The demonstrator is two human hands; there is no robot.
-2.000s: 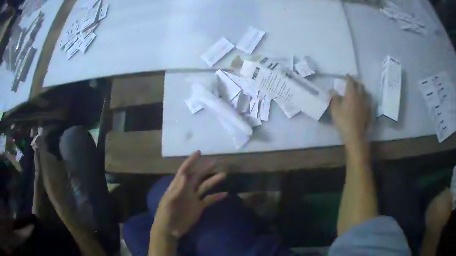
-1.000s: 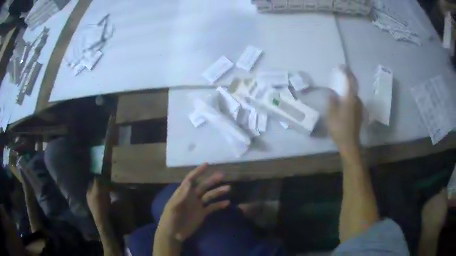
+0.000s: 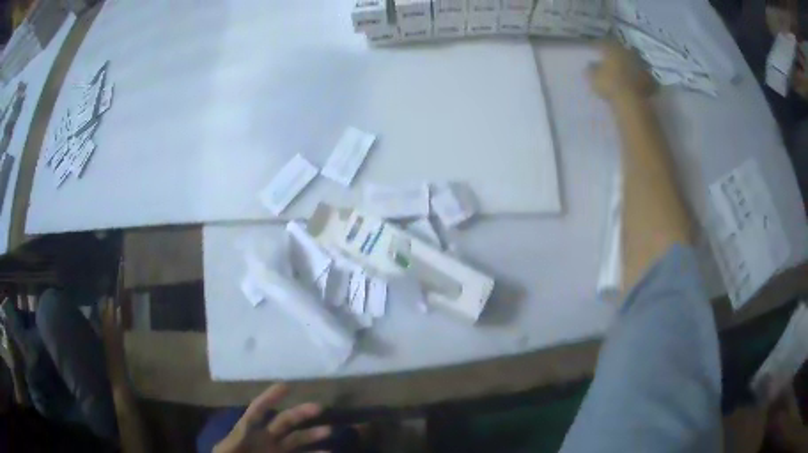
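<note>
My right hand (image 3: 622,74) reaches to the far right of the board, beside a heap of paper slips (image 3: 678,64); its fingers are blurred and I cannot tell if it holds anything. My left hand (image 3: 273,428) is at the bottom edge, partly cut off, fingers apart and empty. A white product carton (image 3: 403,258) with an open flap lies on a loose heap of slips. A limp milky sleeve (image 3: 297,303) lies to its left. Two slips (image 3: 348,156) lie behind. Another white carton (image 3: 611,232) is partly hidden by my right forearm.
A block of stacked white cartons (image 3: 474,18) stands at the far edge. A printed sheet (image 3: 749,232) lies at the right edge. More slips (image 3: 81,124) lie at the left. Other people's legs (image 3: 73,341) and hands show at both sides, below the pallet's wooden edge (image 3: 159,372).
My right hand has moved away from me to the far right slips. The carton on the heap now shows a different face. The view has shifted, bringing the stacked cartons into sight.
</note>
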